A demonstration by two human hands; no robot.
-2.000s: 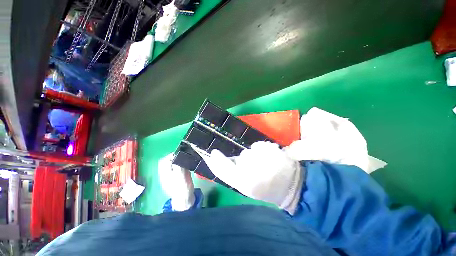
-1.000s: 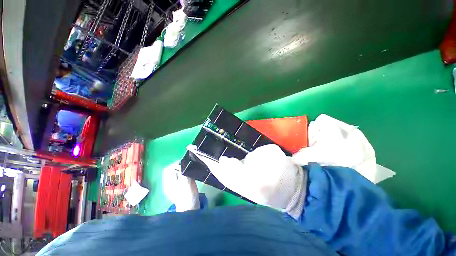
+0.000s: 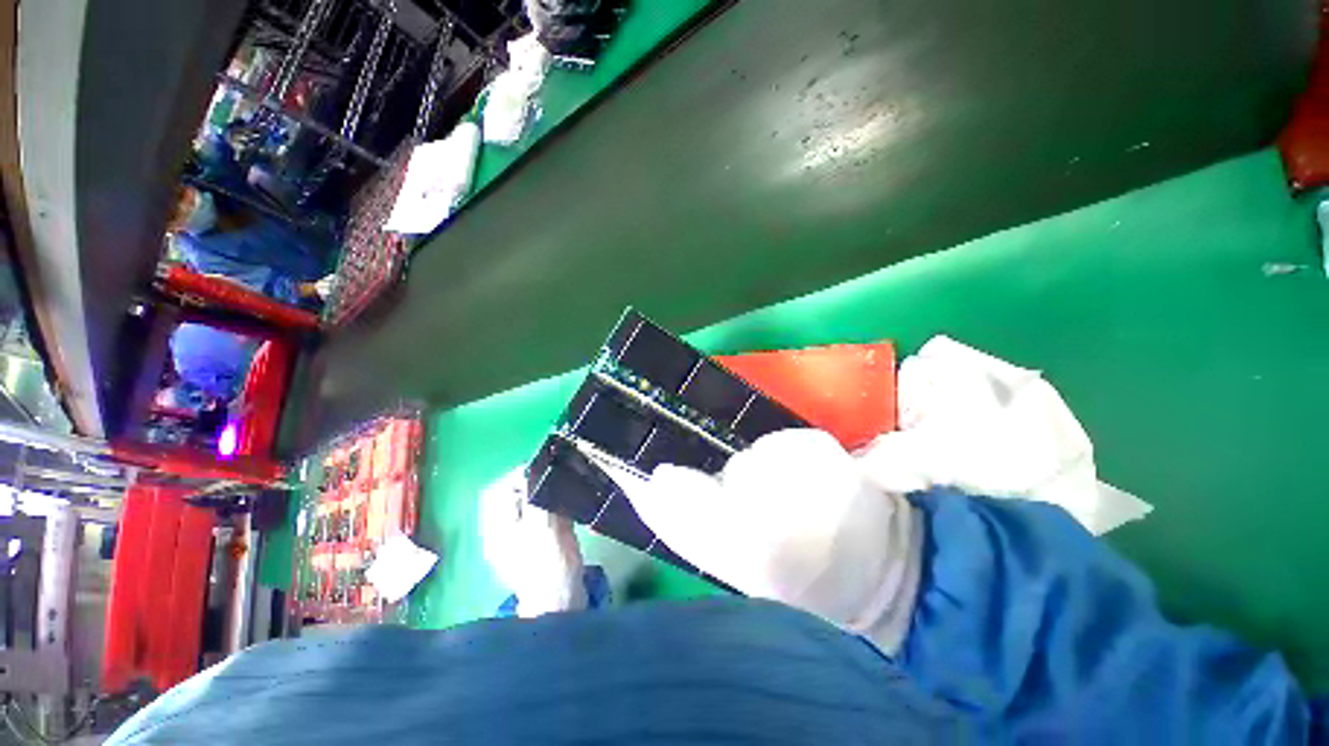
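The PCB panel point(image 3: 627, 415), with rows of black squares and a thin component-lined strip, lies tilted over an orange-red pallet point(image 3: 831, 391). My left hand point(image 3: 528, 547), in a white glove, is at the panel's lower left corner; its fingertips are partly hidden by the panel edge, and it appears to hold that corner. My right hand point(image 3: 780, 517), in a white glove, is over the panel's lower right part. A thin pointed tip, seemingly tweezers point(image 3: 605, 461), sticks out from its fingers onto the black squares. The rest of the tool is hidden by the glove.
Crumpled white wipes point(image 3: 998, 423) lie right of the pallet. A board tray point(image 3: 357, 510) with a white paper slip point(image 3: 398, 566) is at left. A dark conveyor belt point(image 3: 729, 190) runs behind the mat. Stacked red trays point(image 3: 161, 583) are far left; a person in blue point(image 3: 248, 248) is beyond.
The view has shifted slightly, so the bench appears farther right. My right hand has moved slightly right and back from the panel's left edge. My left hand stays at the corner.
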